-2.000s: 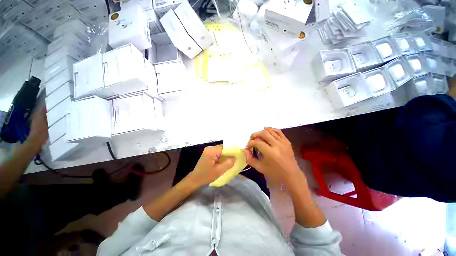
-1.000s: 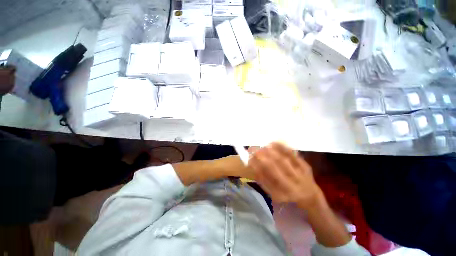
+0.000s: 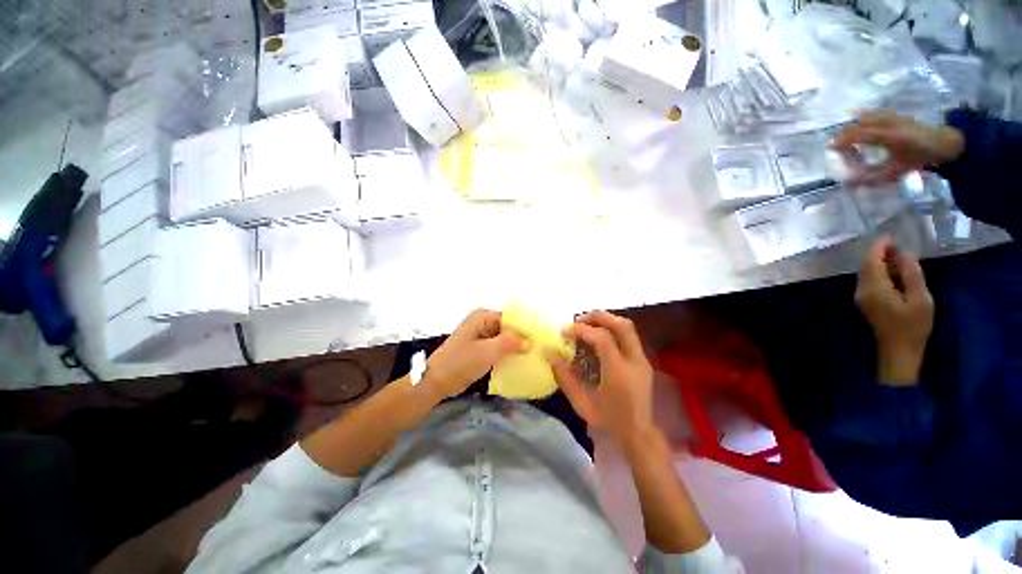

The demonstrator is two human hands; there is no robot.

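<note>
A piece of yellow backing paper (image 3: 525, 370) is held above my lap, just in front of the bench edge. My left hand (image 3: 468, 352) grips its left side. My right hand (image 3: 609, 368) has its thumb and fingers at the paper's right side. A small white sticker (image 3: 418, 368) sticks out at my left wrist. More yellow label sheets (image 3: 493, 151) lie on the bench ahead, partly washed out by glare. Whether a label is still on the held paper cannot be told.
White boxes (image 3: 202, 269) stand stacked at left, beside a blue heat gun (image 3: 39, 258). Open boxes with inserts (image 3: 773, 230) stand in rows at right, where another person's hands (image 3: 897, 286) work. A red stool (image 3: 751, 432) is below. The bench edge runs in front of me.
A white sticker now sits at my left wrist; my right hand has moved back from there to the paper. Another person's hands have appeared at right, and the hand at far left is gone.
</note>
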